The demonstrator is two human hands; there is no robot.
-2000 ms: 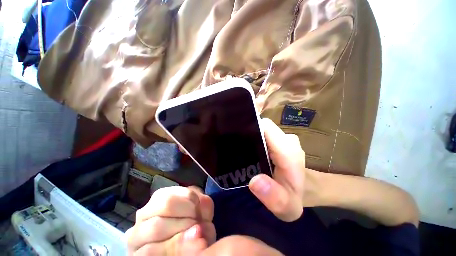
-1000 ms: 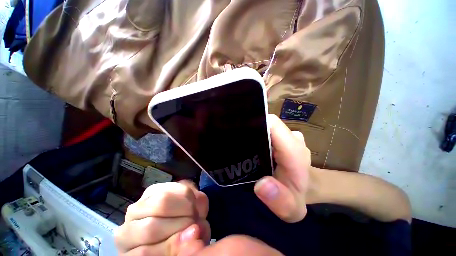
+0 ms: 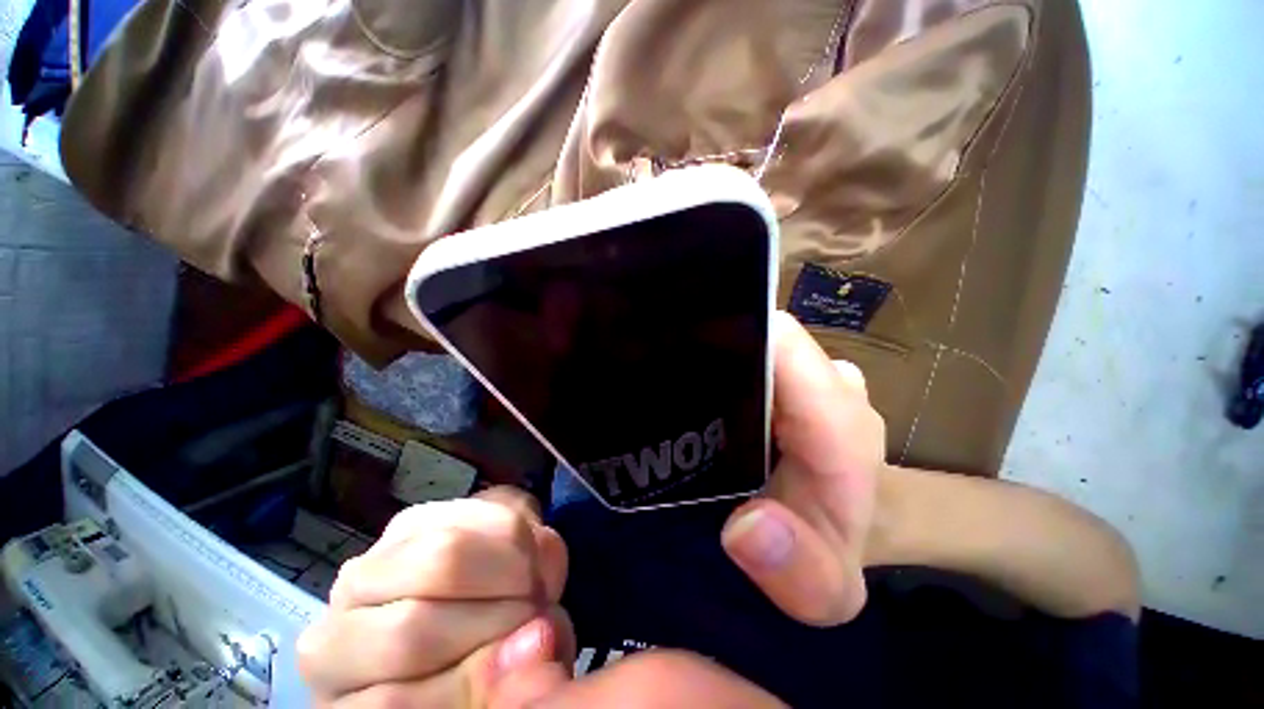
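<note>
A smartphone [image 3: 610, 346] with a white edge and a dark screen that reflects some lettering is held tilted in front of me. My right hand [image 3: 818, 485] is shut on its right side, with the thumb at the lower corner. My left hand [image 3: 430, 603] is curled into a fist at the lower left, apart from the phone; nothing shows in it, and its inside is hidden. Behind the phone lies a tan-brown jacket [image 3: 1026, 277], lining up, partly hidden by the phone. A navy label [image 3: 839, 297] with a small gold mark is on it.
A white sewing machine [image 3: 83, 596] stands on a white table [image 3: 208, 575] at the lower left. A black object [image 3: 1248, 381] lies on the white worktable [image 3: 1164, 277] at the right edge. Dark blue cloth [image 3: 45, 56] is at the upper left. Pale basting stitches run along the jacket.
The phone's top has shifted slightly right and up in the view, and it looks a little larger. The view of the jacket has shifted somewhat. Both hands keep their grip and shape.
</note>
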